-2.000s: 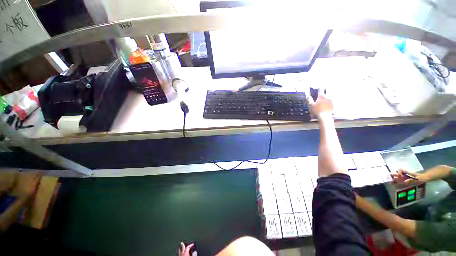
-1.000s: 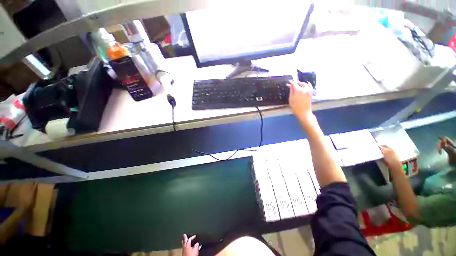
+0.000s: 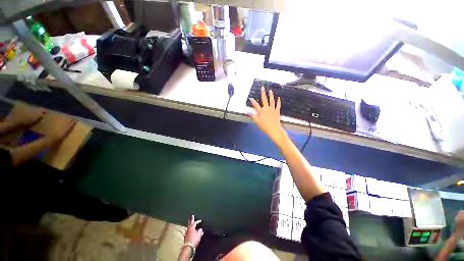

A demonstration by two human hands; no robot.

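Observation:
The black keyboard (image 3: 310, 107) lies on the white shelf desk below the monitor (image 3: 330, 46). My right hand (image 3: 266, 113) is over the keyboard's left end with its fingers spread, holding nothing. My left hand (image 3: 193, 235) is low in the picture, near the front edge of the green surface, fingers apart and holding nothing that shows. The mouse (image 3: 370, 111) lies right of the keyboard. A grid of small white product boxes (image 3: 290, 204) stands on the green surface, partly hidden by my right arm.
A label printer (image 3: 127, 56), an upright phone (image 3: 203, 58) and a bottle (image 3: 200, 26) stand on the desk at left. Another worker's hands touch a carton (image 3: 76, 140) at left. A digital scale (image 3: 426, 214) and another person's hand are at right.
My right hand has moved from the keyboard's right end to its left end, fingers now spread. The view has swung left. The other person's hand at right has moved away from the boxes and scale.

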